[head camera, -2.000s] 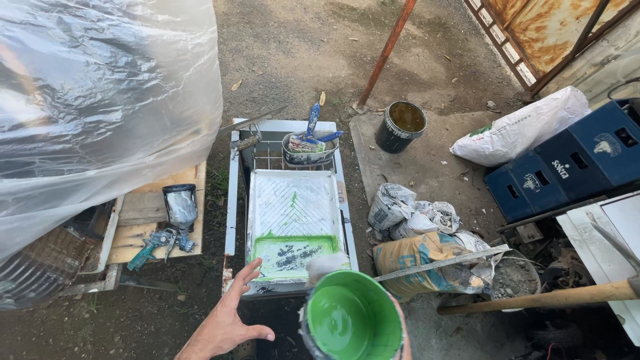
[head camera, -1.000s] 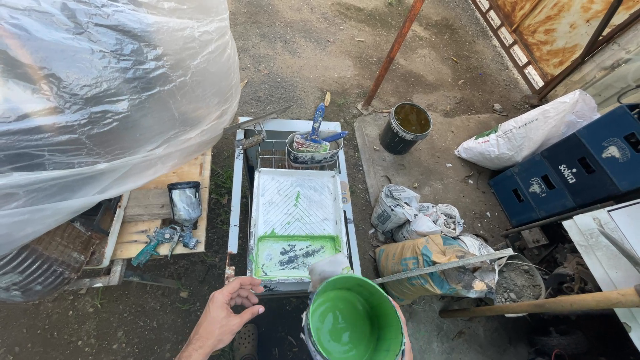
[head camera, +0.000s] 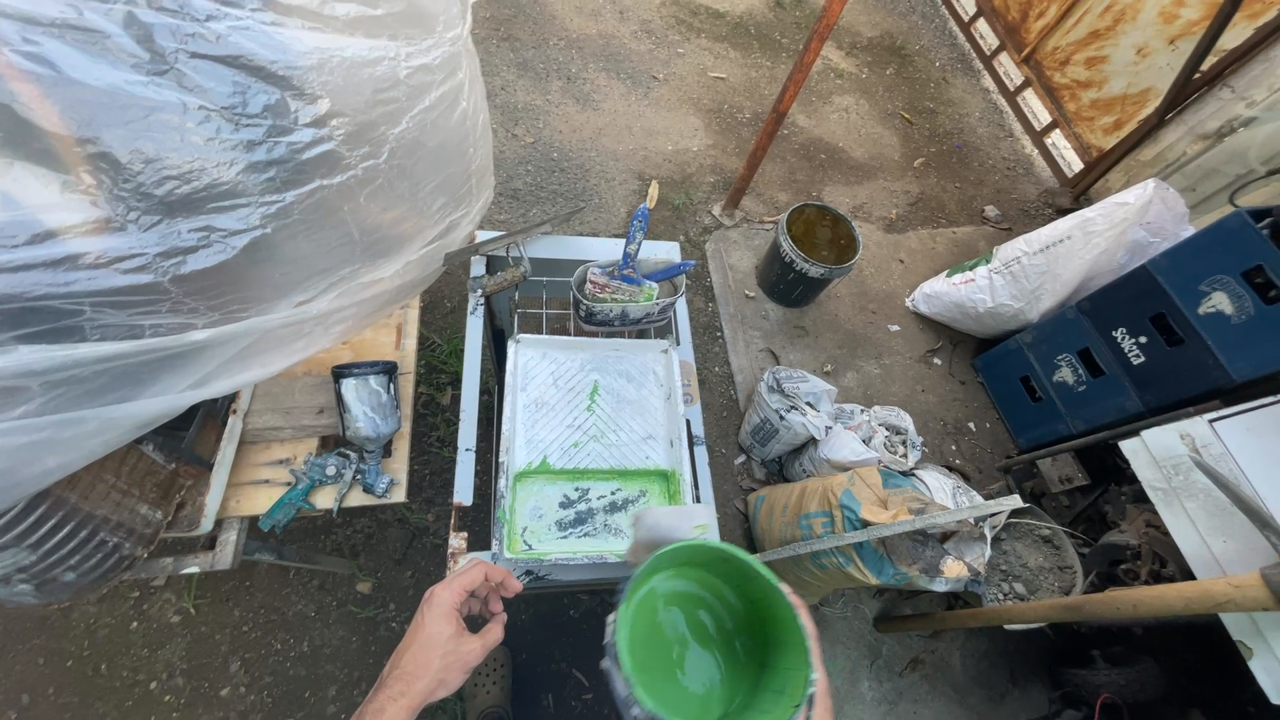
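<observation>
My right hand [head camera: 815, 650] grips the side of a can of green paint [head camera: 712, 635], mostly hidden behind it. The can is tilted so its inside shows. A whitish object, perhaps a roller [head camera: 672, 527], lies at the can's far rim, over the near right corner of the paint tray [head camera: 597, 400]. The white ribbed tray has green paint around its well and a green streak on its slope. My left hand [head camera: 450, 635] is empty, fingers curled and apart, left of the can and just below the tray. Beyond the tray, a plastic tub [head camera: 628, 312] holds a blue-handled paintbrush [head camera: 634, 245].
The tray rests on a white metal frame [head camera: 467, 420]. At left, a spray gun [head camera: 335, 475] lies on a wooden board [head camera: 395, 440] beside plastic sheeting [head camera: 250, 180]. At right are a dark bucket [head camera: 790, 275], cement bags [head camera: 830, 500], blue crates [head camera: 1100, 370] and a wooden handle [head camera: 1090, 606].
My left hand's fingers have drawn in from a wider spread. The can stays in my right hand, near the tray's lower right corner.
</observation>
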